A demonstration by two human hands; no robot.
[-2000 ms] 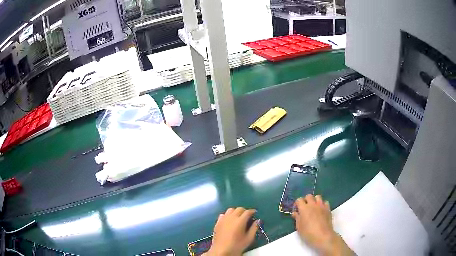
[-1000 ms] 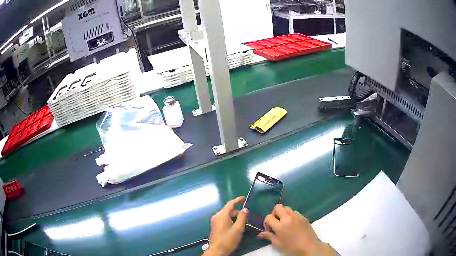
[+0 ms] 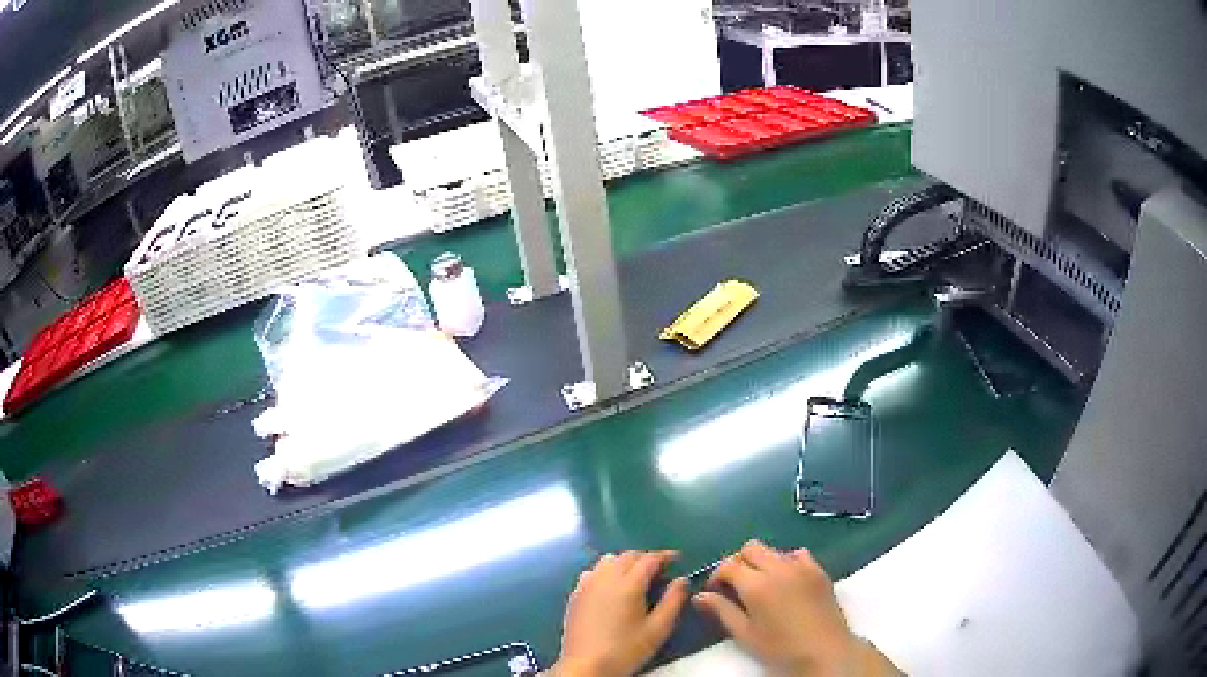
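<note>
My left hand (image 3: 620, 616) and my right hand (image 3: 778, 606) are side by side at the belt's near edge. Between them a dark phone middle frame (image 3: 695, 622) lies low, mostly hidden by the fingers; only part of its rim shows. Both hands have their fingers on it, one at each side. A second middle frame (image 3: 837, 459) lies upright in view on the green belt (image 3: 582, 456), beyond my right hand. Another frame (image 3: 492, 661) lies at the near edge, left of my left hand, cut off by the picture's bottom.
A white sheet (image 3: 986, 582) covers the near right. A grey machine (image 3: 1032, 119) with a black cable chain (image 3: 900, 232) stands right. A dark strip behind holds a plastic bag (image 3: 371, 397), a bottle (image 3: 457, 298), a yellow packet (image 3: 711, 314) and a metal post (image 3: 582, 225).
The frame between my hands has gone from raised and tilted to low at the near edge. The second frame has moved left and nearer along the belt. The cable chain has extended again.
</note>
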